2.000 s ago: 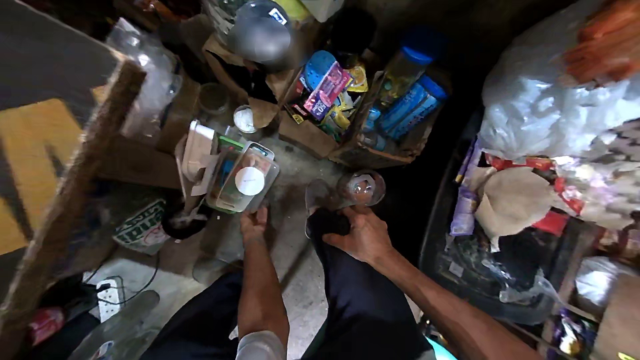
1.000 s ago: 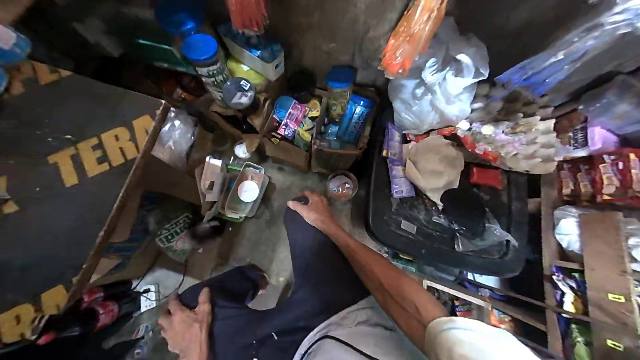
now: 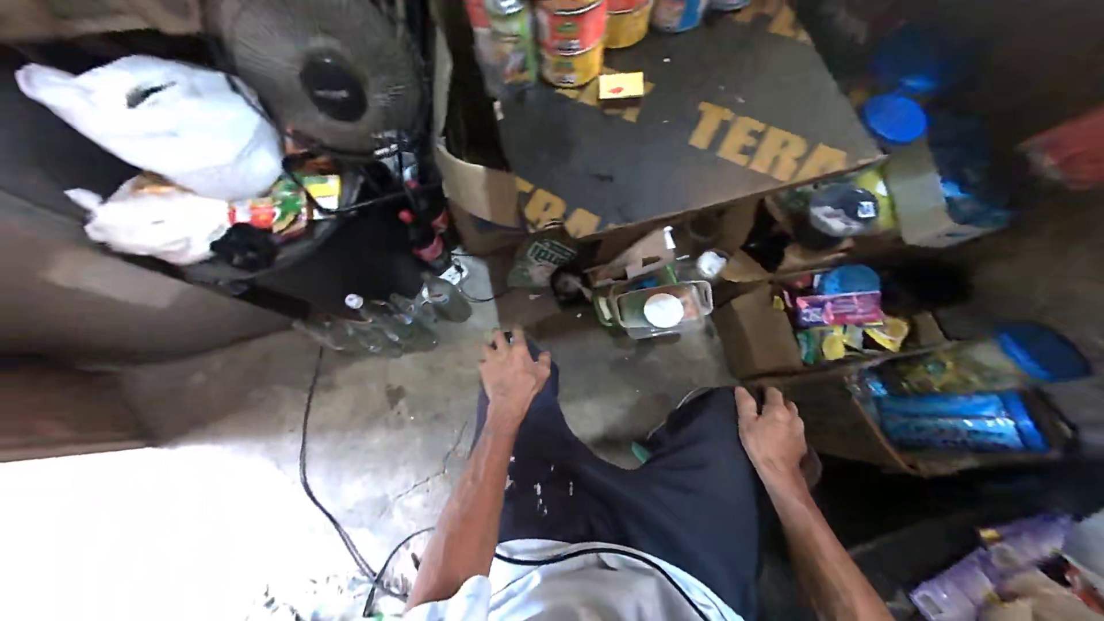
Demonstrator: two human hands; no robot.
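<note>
My left hand [image 3: 512, 366] rests on the knee of my dark trousers [image 3: 630, 500], fingers slightly spread, with nothing in it. On the other knee lies my right hand [image 3: 772, 429], also holding nothing. Beyond the knees, on the concrete floor, stands a clear plastic container [image 3: 647, 323] with a round white lid or disc on it. To its right a cardboard box [image 3: 759, 332] holds colourful packets, and another box [image 3: 849, 431] beside my right hand holds a blue pack and a blue-lidded jar [image 3: 1042, 352]. Glass bottles [image 3: 388, 323] stand to the left of my left hand.
A standing fan [image 3: 336, 86] and white plastic bags [image 3: 172, 129] are at the upper left. Stacked tins [image 3: 571, 39] and a small yellow box [image 3: 621, 85] sit on a large dark carton [image 3: 673, 129]. A black cable [image 3: 310, 466] runs across the floor.
The view has swung to the left. My left hand, beside the container two seconds ago and lower near my leg one second ago, is now on my knee. My right hand stays on the other leg.
</note>
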